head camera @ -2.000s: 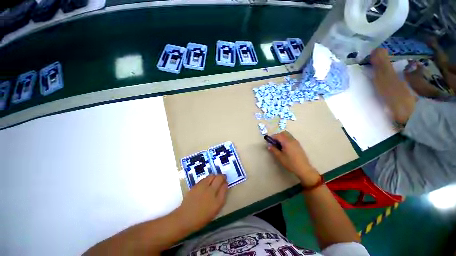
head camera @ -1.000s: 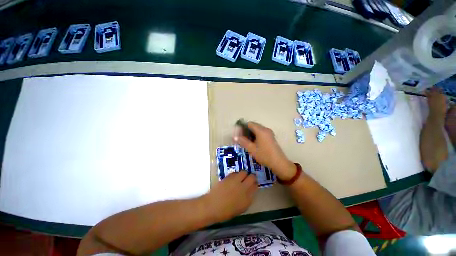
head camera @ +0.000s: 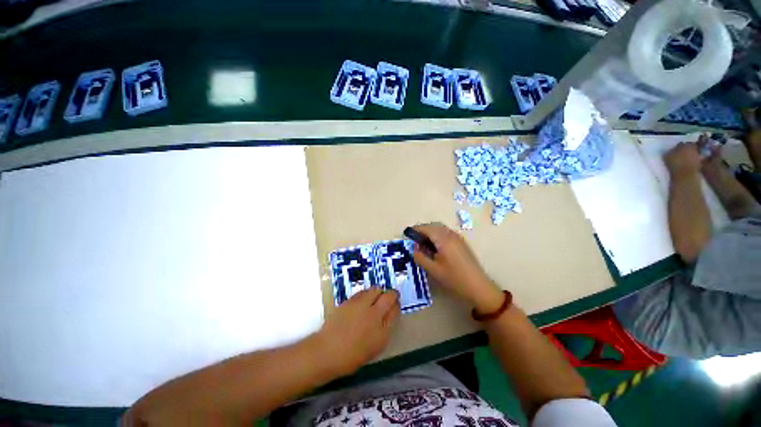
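Two pale blue housings with dark and white insides lie side by side on the brown board, a left housing (head camera: 352, 268) and a right housing (head camera: 409, 279). My left hand (head camera: 365, 321) rests on their near edges with its fingertips, covering part of them. My right hand (head camera: 446, 258) is closed around a short black hand tool (head camera: 420, 241), at the right housing's upper right corner. The tool's working tip is hard to make out. A loose pile of small pale blue and white inserts (head camera: 488, 173) lies up and right on the board.
A large white sheet (head camera: 150, 267) lies left of the brown board (head camera: 355, 188). Beyond, housings stand on the green belt (head camera: 284, 79). At the right are a parts bag (head camera: 588, 150), a whitish roll (head camera: 642, 50), a co-worker's arms (head camera: 688, 204) and a red stool (head camera: 605, 338).
Since two seconds ago, my right hand with the black tool has moved from beside the insert pile to the right housing. My left hand stays at the housings. The camera view has shifted.
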